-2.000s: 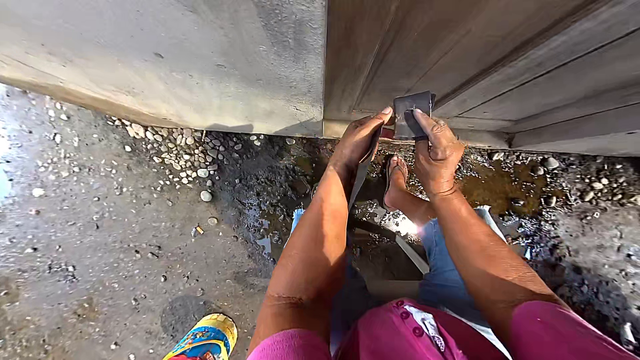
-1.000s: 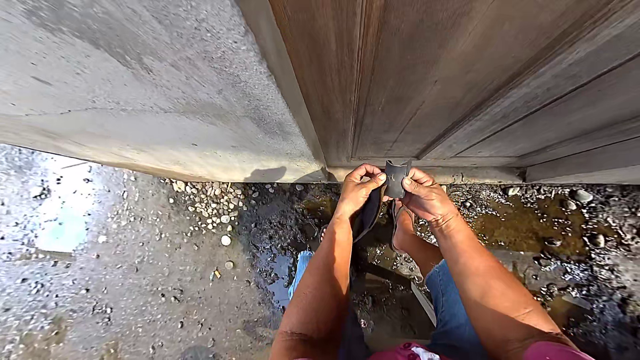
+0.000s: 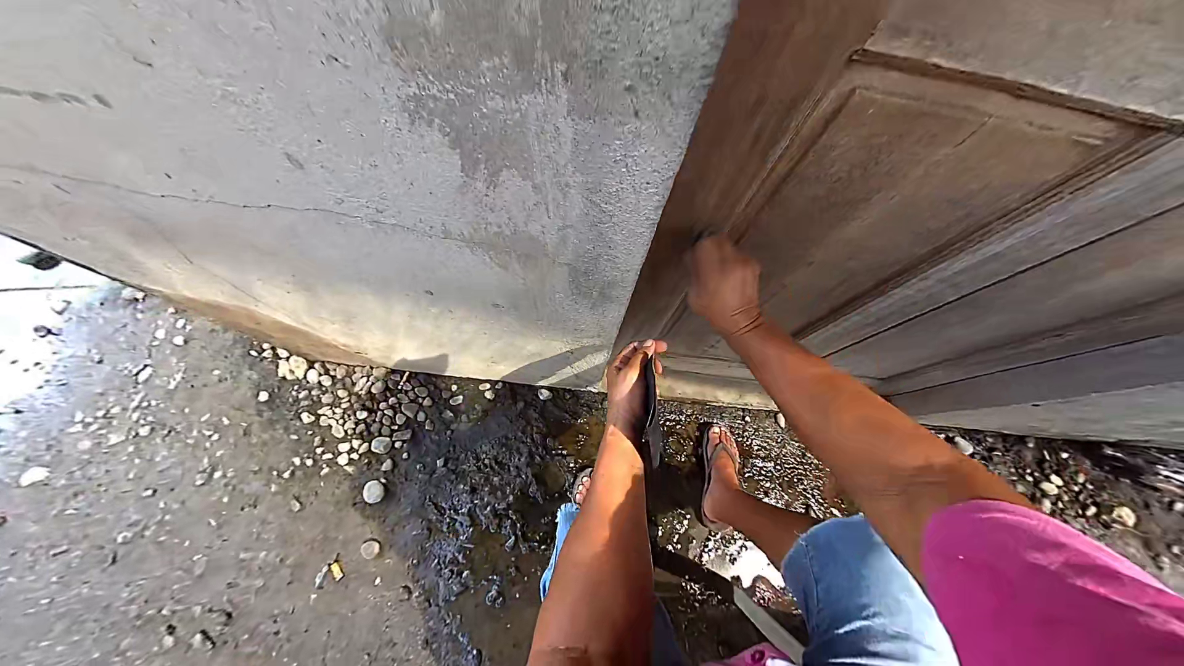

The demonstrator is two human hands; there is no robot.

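Low beside the door's bottom corner, my left hand point(image 3: 634, 375) grips a thin, dark, flat strip point(image 3: 652, 421) that hangs down past my wrist; its material cannot be told. My right hand point(image 3: 723, 279), blurred, is up against the left edge of the brown wooden panelled door point(image 3: 925, 185). A small dark thing point(image 3: 703, 237) shows at its fingertips, mostly hidden by the hand, so its kind is unclear.
A grey concrete wall point(image 3: 370, 185) meets the door on the left. Below lie wet muddy ground point(image 3: 490, 499) and a patch of pebbles point(image 3: 361, 416). My sandalled foot point(image 3: 721, 462) stands near the doorsill.
Both hands were together holding a small dark square piece between them. My right hand has since parted from the left and moved up to the door's edge. The left keeps the dark strip.
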